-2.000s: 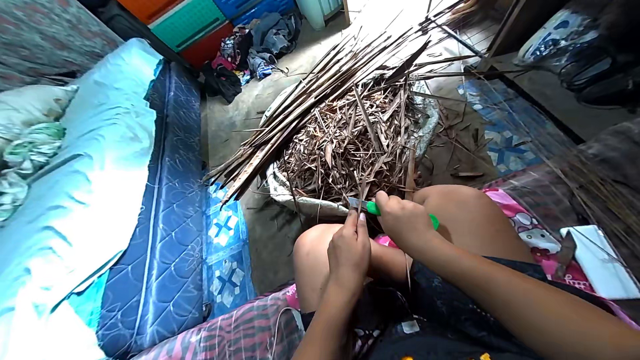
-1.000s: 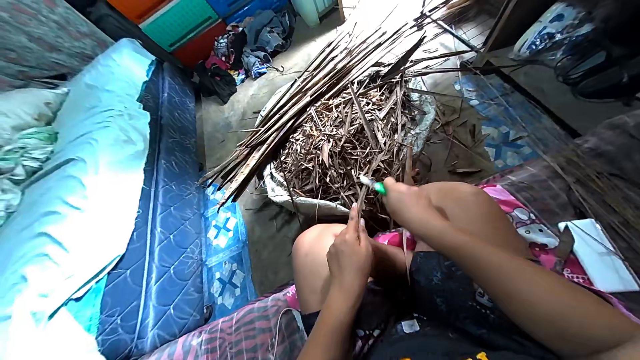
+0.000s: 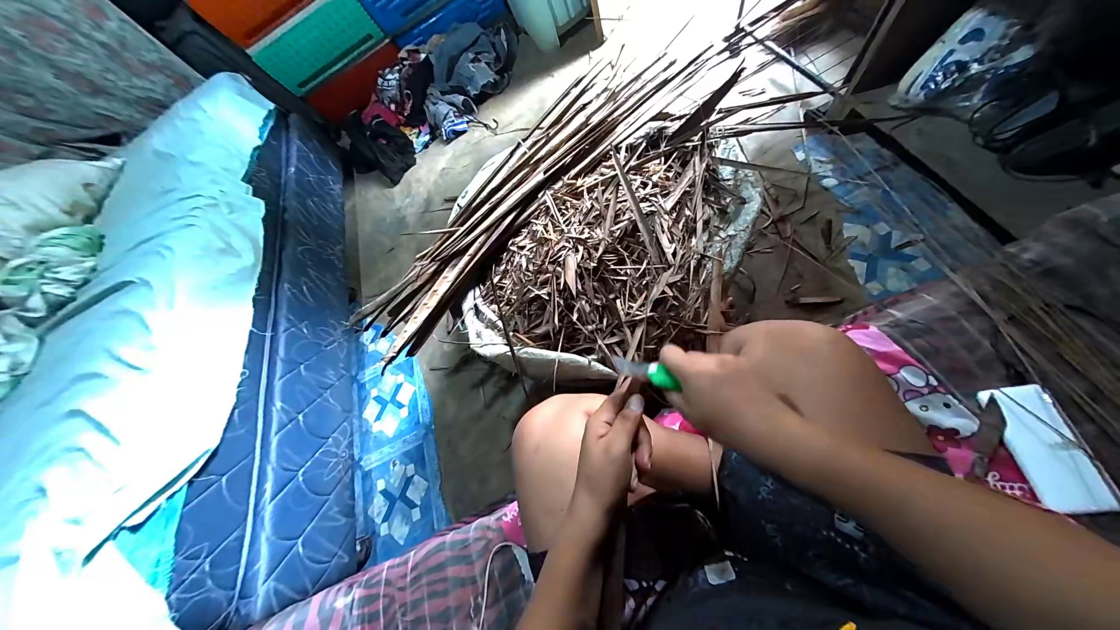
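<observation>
My right hand point(image 3: 722, 394) grips the green handle of a knife point(image 3: 662, 377), whose short blade points left and is blurred. The blade lies at the upper end of a brown dried leaf strip point(image 3: 623, 385). My left hand point(image 3: 615, 442) holds that strip upright between its thumb and fingers, just below the blade. The strip's lower part runs down along my left forearm. Beyond my knees, a white sack point(image 3: 560, 364) lies under a heap of brown strip scraps point(image 3: 604, 254). Long dried strips point(image 3: 525, 197) lie in a bundle across the heap's left side.
A blue mattress point(image 3: 302, 367) stands along the left, with a pale sheet over it. Clothes point(image 3: 437, 87) lie on the floor near colored drawers point(image 3: 319, 48). At the right are a white flat object point(image 3: 1050, 446), thin strips point(image 3: 1041, 332) and a plastic bag point(image 3: 962, 57).
The knife in my right hand was a little farther from my left hand one second ago, and its blade is now back near my left fingertips. My left hand stays in about the same place.
</observation>
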